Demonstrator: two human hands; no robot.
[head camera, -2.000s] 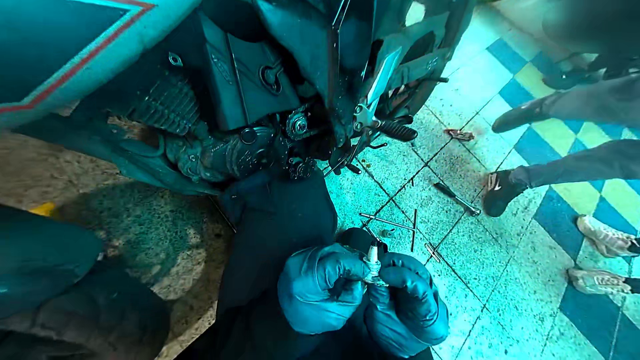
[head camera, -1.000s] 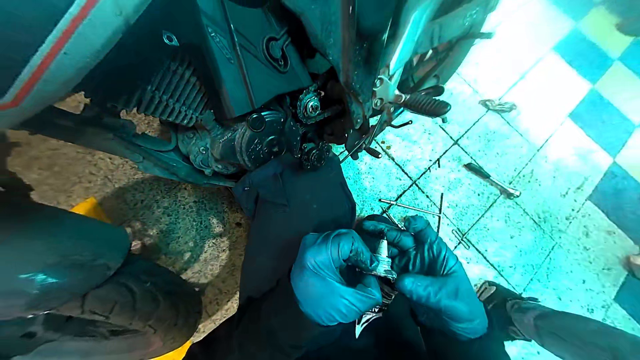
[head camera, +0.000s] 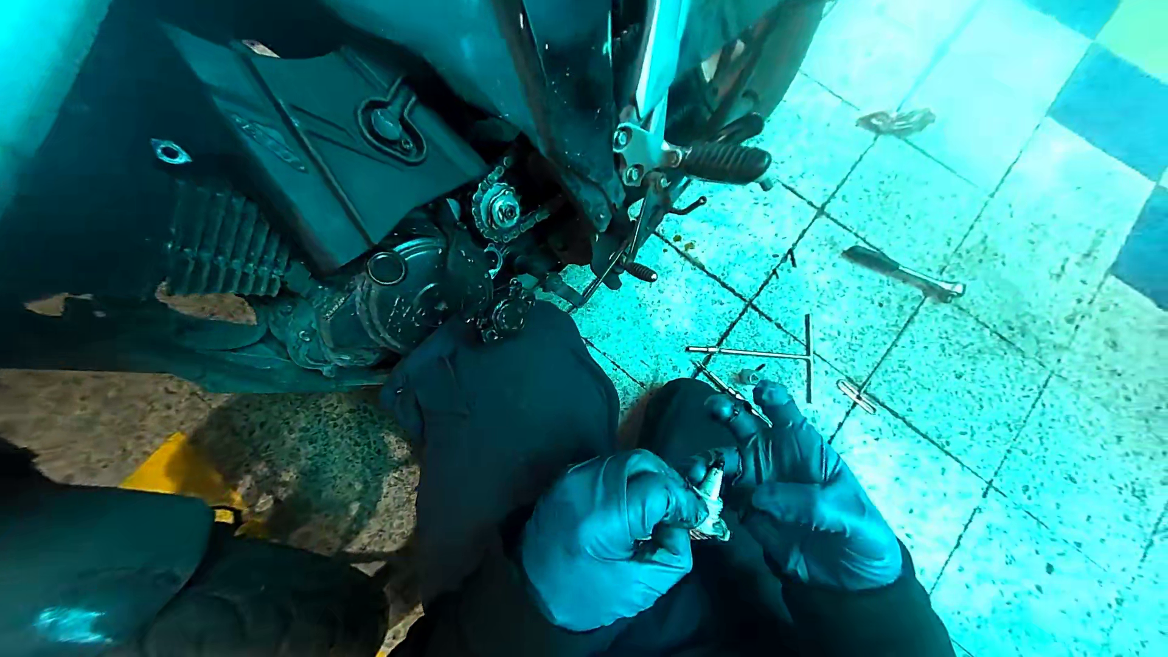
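Observation:
My left hand (head camera: 611, 538), in a blue glove, pinches a small metal part (head camera: 712, 511) with a pale pointed tip between thumb and fingers, above my lap. Just right of it my right hand (head camera: 812, 502), gloved too, has its fingers apart; whether a fingertip touches the part cannot be told. Ahead of my knees is a motorcycle's engine (head camera: 420, 283), with a sprocket and chain (head camera: 500, 208) exposed. A round black part (head camera: 506, 315) sits at the engine's lower edge, above my knee.
A T-handle wrench (head camera: 757, 352), a screwdriver-like tool (head camera: 735, 394), a small metal piece (head camera: 856, 396) and a ratchet-like tool (head camera: 903, 274) lie on the tiles. Farther off is a crumpled item (head camera: 896, 121). The footpeg (head camera: 725, 164) juts out rightward. A motorcycle tyre (head camera: 265, 593) stands lower left.
My right hand has opened and moved off the small metal part, which stays in my left hand. The other person's legs at the right have gone out of view. The view has shifted closer.

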